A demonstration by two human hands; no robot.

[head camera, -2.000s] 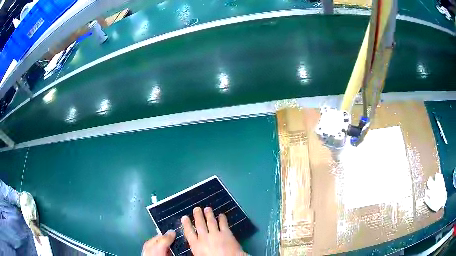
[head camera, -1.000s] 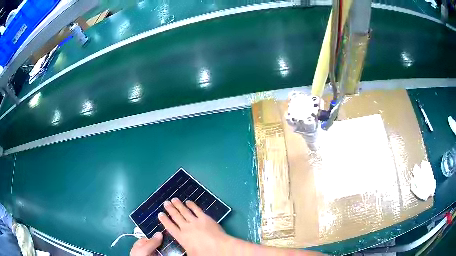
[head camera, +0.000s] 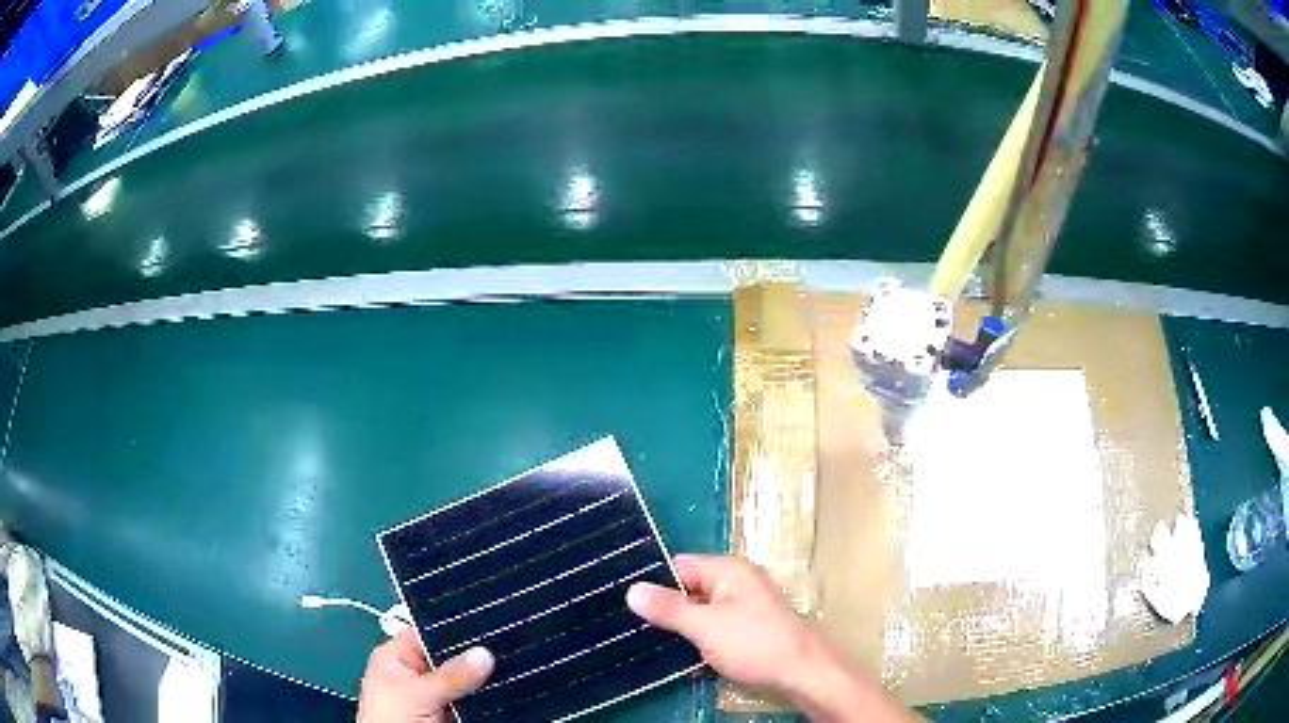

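Observation:
A black solar panel [head camera: 544, 586] with pale parallel lines and a thin white edge is held tilted over the green bench, lined face up. My left hand [head camera: 420, 678] grips its lower left edge, thumb on the face. My right hand [head camera: 735, 622] grips its right edge, thumb on the face. The fingers under the panel are hidden. A white cord with a plug [head camera: 344, 605] sticks out to the left of the panel. The panel's lower end is close to the picture's bottom edge.
A silver glue valve [head camera: 905, 339] hangs from a yellow hose [head camera: 990, 205] above taped cardboard [head camera: 855, 636] with a white sheet [head camera: 1001, 480]. A white wipe [head camera: 1175, 568], a clear cup [head camera: 1255, 531] and a slim stick [head camera: 1202, 398] lie right. A dark green conveyor belt [head camera: 481, 184] runs behind.
My right hand has moved from lying flat on the panel to gripping its right edge. The panel has turned, sits nearer the camera and looks larger.

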